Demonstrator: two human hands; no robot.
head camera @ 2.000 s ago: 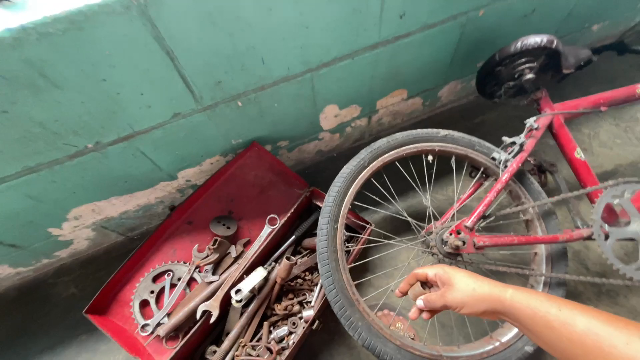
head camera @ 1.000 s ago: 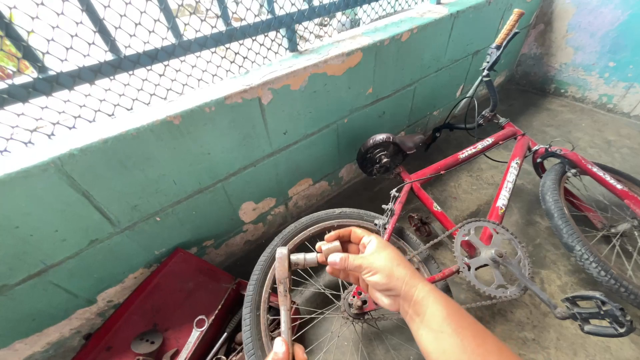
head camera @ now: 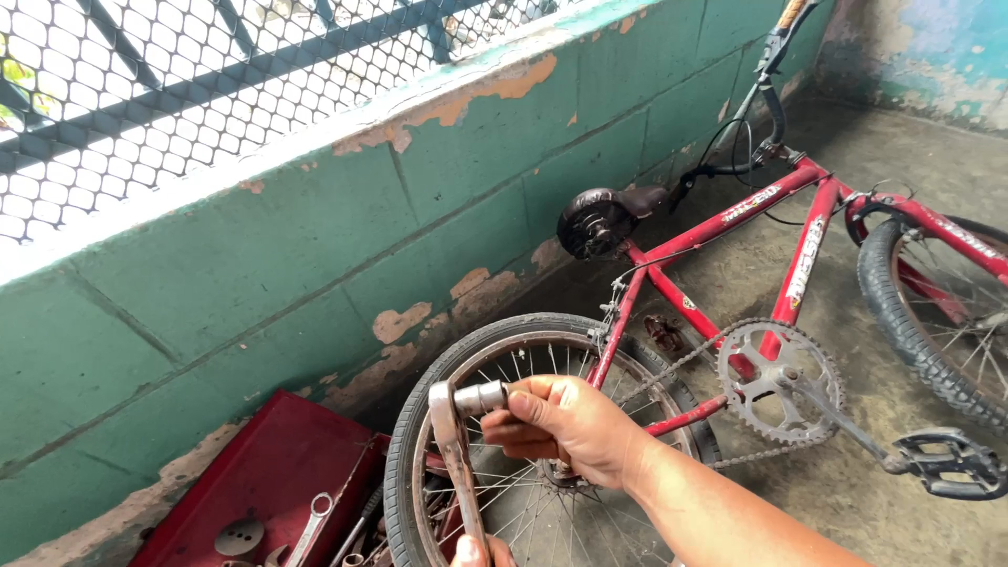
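Observation:
My left hand [head camera: 482,551], at the bottom edge and mostly out of frame, grips the handle of a worn ratchet wrench [head camera: 455,449] held upright. On the wrench's head sits a metal socket [head camera: 482,398], pointing right. The thumb and fingers of my right hand [head camera: 563,425] pinch the socket's free end. Behind both hands lies a red bicycle [head camera: 685,295] on its side, its rear wheel [head camera: 429,378] nearest them. The chainring [head camera: 780,382] and a black pedal [head camera: 949,465] are to the right of my right hand.
A red metal toolbox [head camera: 268,472] with a combination wrench [head camera: 311,524] and a round metal disc [head camera: 239,538] stands at the lower left. A green block wall [head camera: 315,260] with peeling paint runs behind, topped by metal mesh [head camera: 236,87]. The front wheel [head camera: 906,315] is at the right.
Two seconds ago my right hand was over the rear wheel and no ratchet wrench was in view. The wrench and my left hand have since come into view. The view has swung up and right.

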